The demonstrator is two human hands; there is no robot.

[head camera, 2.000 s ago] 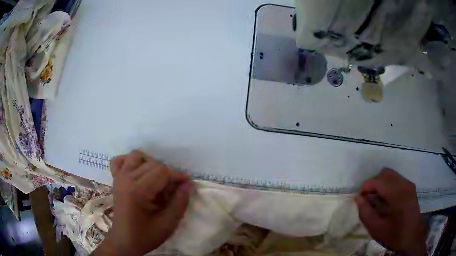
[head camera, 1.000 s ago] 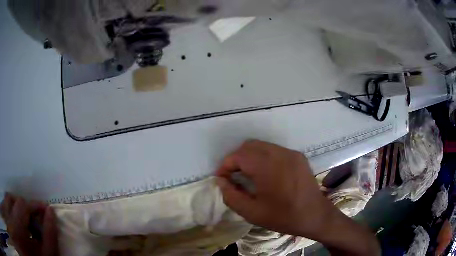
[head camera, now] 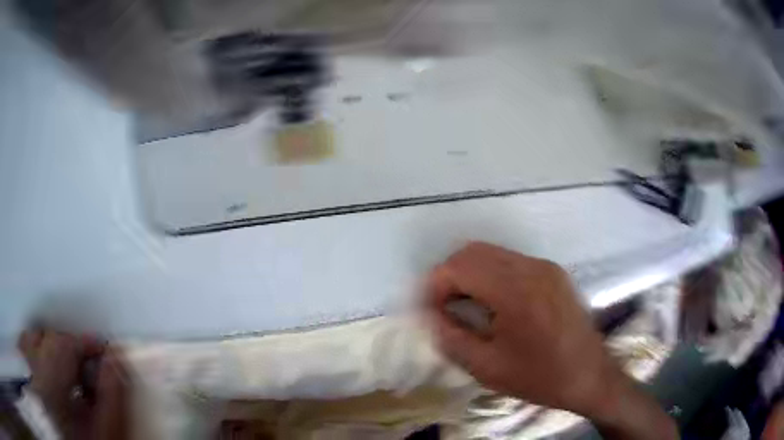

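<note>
A cream-white garment strip [head camera: 292, 359] is stretched along the front table edge between both hands. My left hand [head camera: 76, 378] is at the lower left, blurred and cut off by the bottom edge, fingers closed on the strip's left end. My right hand [head camera: 516, 322] is right of centre, fingers curled and pinching the strip's right end. The sewing machine head [head camera: 129, 60] is above, blurred. The dark presser foot area [head camera: 288, 73] stands over the grey bed [head camera: 370, 163], away from the cloth.
A tan block [head camera: 303, 142] is beside the presser foot. Dark scissors or snips [head camera: 658, 191] lie on the right of the table. Ruler markings run along the front table edge [head camera: 301, 326]. Heaped pale cloth [head camera: 748, 275] is at the lower right, beyond the table.
The view has swung right since the first frame, then slightly back left since the second. Both hands still hold the strip stretched. The picture is now more blurred.
</note>
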